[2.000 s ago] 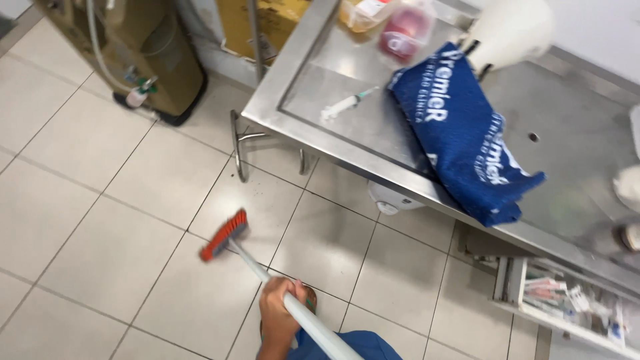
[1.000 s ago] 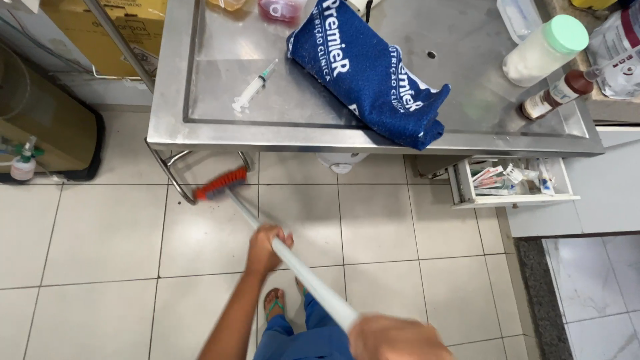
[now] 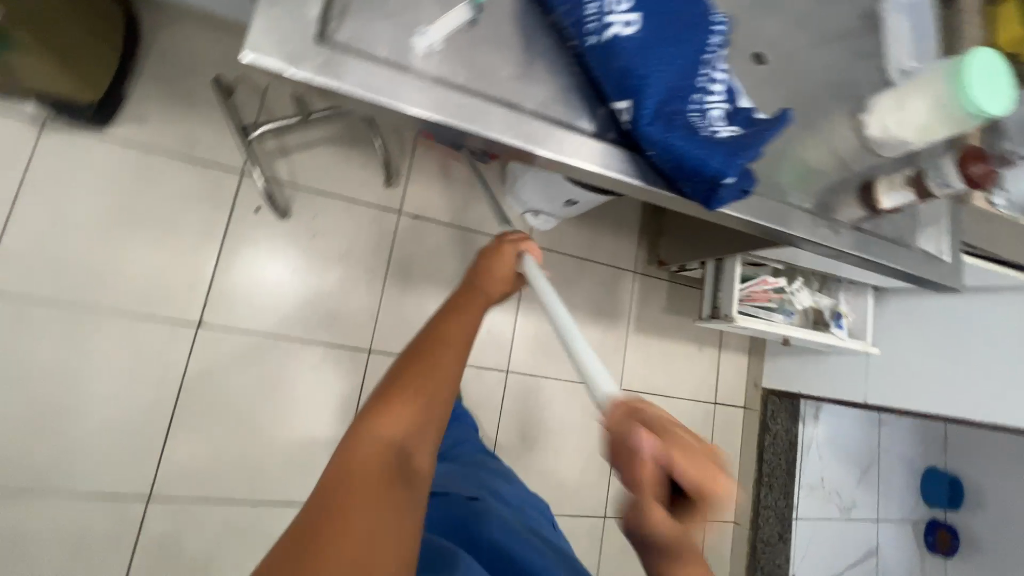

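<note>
A pale broom handle (image 3: 568,328) runs from the lower right up under the edge of the stainless steel table (image 3: 448,112). My left hand (image 3: 504,264) is closed around its lower shaft, near a white object (image 3: 552,194) on the floor below the table. My right hand (image 3: 668,472), blurred, grips the handle's upper end. Of the red broom head (image 3: 456,144), only a small blurred part shows past the table edge; the rest is hidden under it. My arm and blue clothing fill the bottom of the view.
Metal legs (image 3: 272,144) stand left under the table. On top lie a syringe (image 3: 444,28), a blue printed bag (image 3: 664,88), a green-lidded jar (image 3: 944,100) and a brown-capped bottle (image 3: 920,182). An open drawer (image 3: 800,308) juts out at right. Blue bowls (image 3: 942,488) are lower right.
The broom head has moved from the open tiles, past the metal legs, to beneath the table. My right hand came into view on the handle. The view has shifted.
</note>
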